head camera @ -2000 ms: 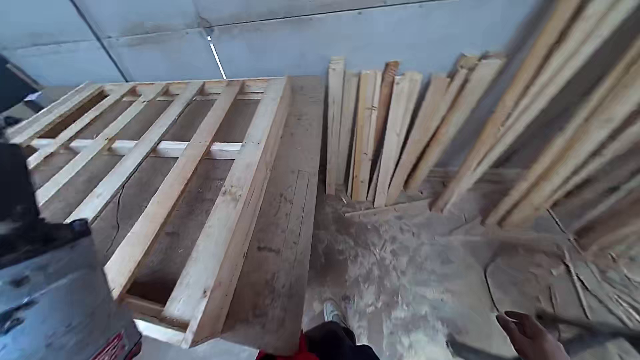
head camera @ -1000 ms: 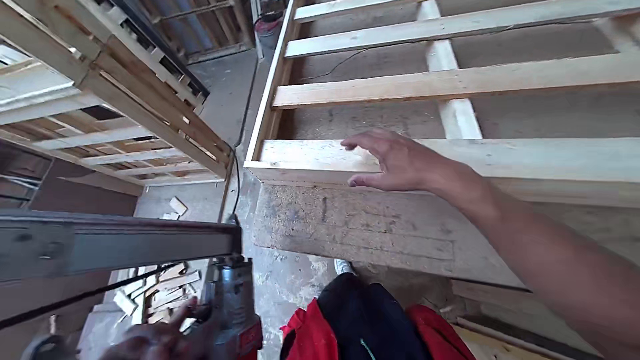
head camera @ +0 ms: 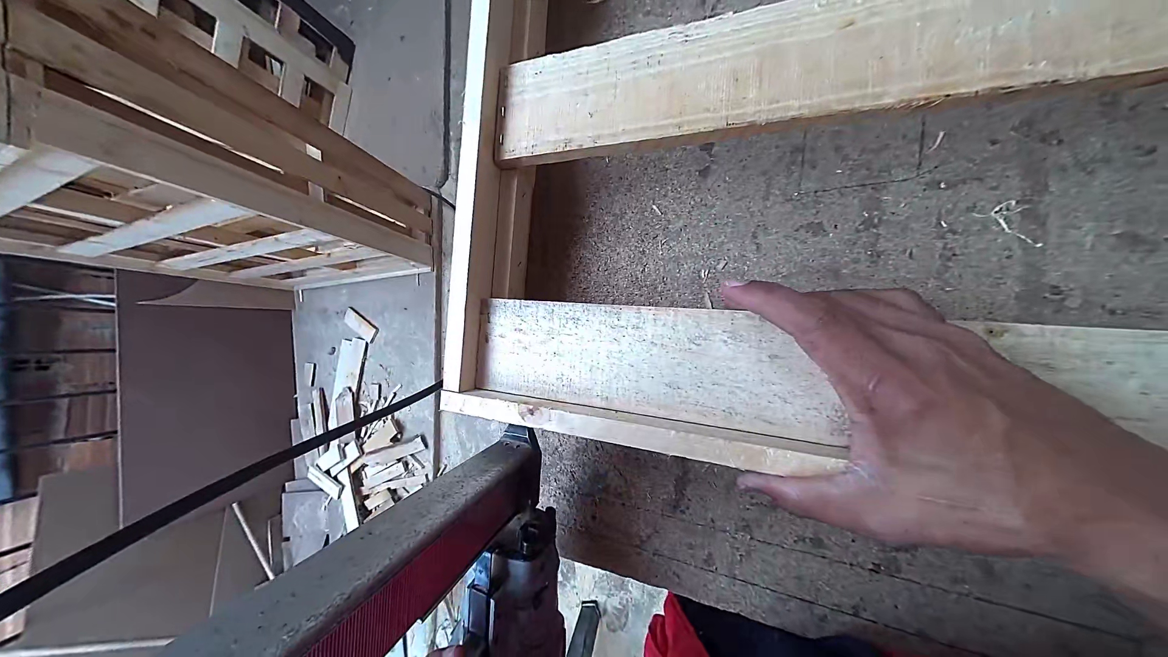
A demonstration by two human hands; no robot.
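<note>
Near the corner of a slatted wooden frame, my right hand spans a pale flat slat and the narrow edge board beside it, fingers on the far side, thumb on the near side. A nail gun with a long metal magazine comes up from the bottom, its nose at the outer side of the edge board near the corner. Of my left hand, only a bit of finger shows at the bottom edge, on the nail gun; its grip is mostly hidden.
Another wooden slat crosses the frame farther up. The frame lies on a worn, dusty surface. Stacked slatted frames stand at left, with wood offcuts on the floor below them. A black hose or cord runs across the left side.
The view has swung from the timber by the wall to the frame's corner and come closer. My right hand now closes around the slat and edge board. The nail gun's nose has come to the edge board.
</note>
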